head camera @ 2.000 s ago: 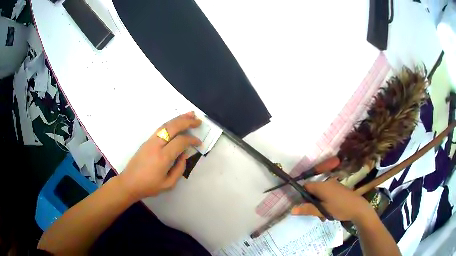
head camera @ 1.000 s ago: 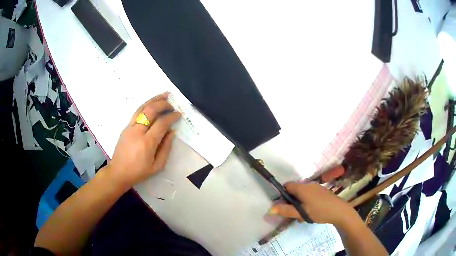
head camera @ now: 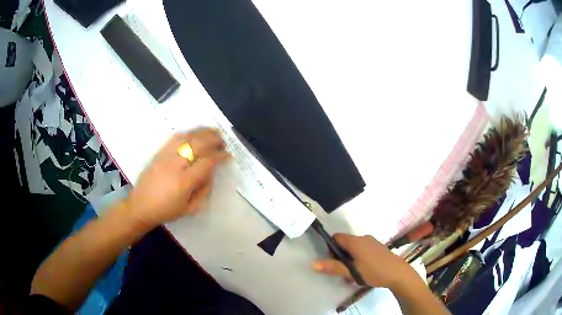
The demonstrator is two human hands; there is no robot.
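Note:
A long black fabric [head camera: 259,86] lies flat across the table. A white paper pattern strip [head camera: 280,206] with faint writing lies along its near left edge. My right hand [head camera: 363,261] holds the black shears [head camera: 326,237], whose blades run along the border between paper and fabric; they look closed or nearly so. My left hand [head camera: 185,169], blurred, with a gold ring, has its fingertips at the far part of the paper strip; whether it presses the strip is unclear. A small black offcut [head camera: 271,242] lies beside the paper's near end.
A dark metal weight [head camera: 140,58] lies at upper left, with black fabric [head camera: 89,7] beyond it. A handled weight [head camera: 482,52] stands at upper right. A feather duster [head camera: 484,178] and a wooden stick [head camera: 493,221] lie at right. Scraps [head camera: 43,135] litter the floor at left.
The black fabric, paper strip and weights have shifted down and right in view. The shears' blades have moved further up along the paper's edge. My left hand has moved up the strip, off its near end.

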